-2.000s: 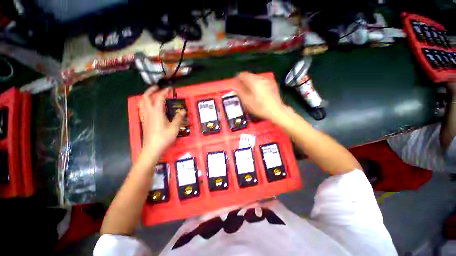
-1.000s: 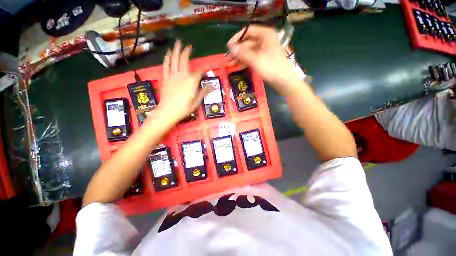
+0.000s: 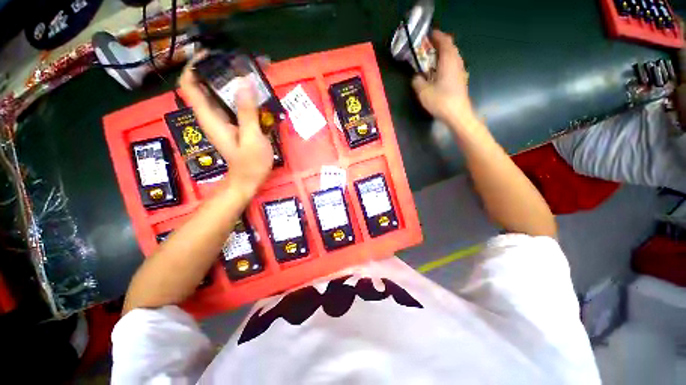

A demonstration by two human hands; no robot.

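Note:
A red-orange tray lies tilted on the bench with two rows of black units, some label-up, some gold-print-up. My left hand holds a black unit above the back row, its label up, slightly blurred. A white label sticker lies at a back-row pocket with no unit in it. My right hand grips a pale handheld scanner to the right of the tray's back corner. A gold-print unit sits in the back right pocket.
A second pale scanner and black leads lie behind the tray. A black round pad is at the back left. Another red tray is at the far right. A person's striped sleeve is at the right.
My left hand has picked up a unit from the back row. My right hand has moved right and taken hold of the scanner. The tray appears shifted left and more tilted in view.

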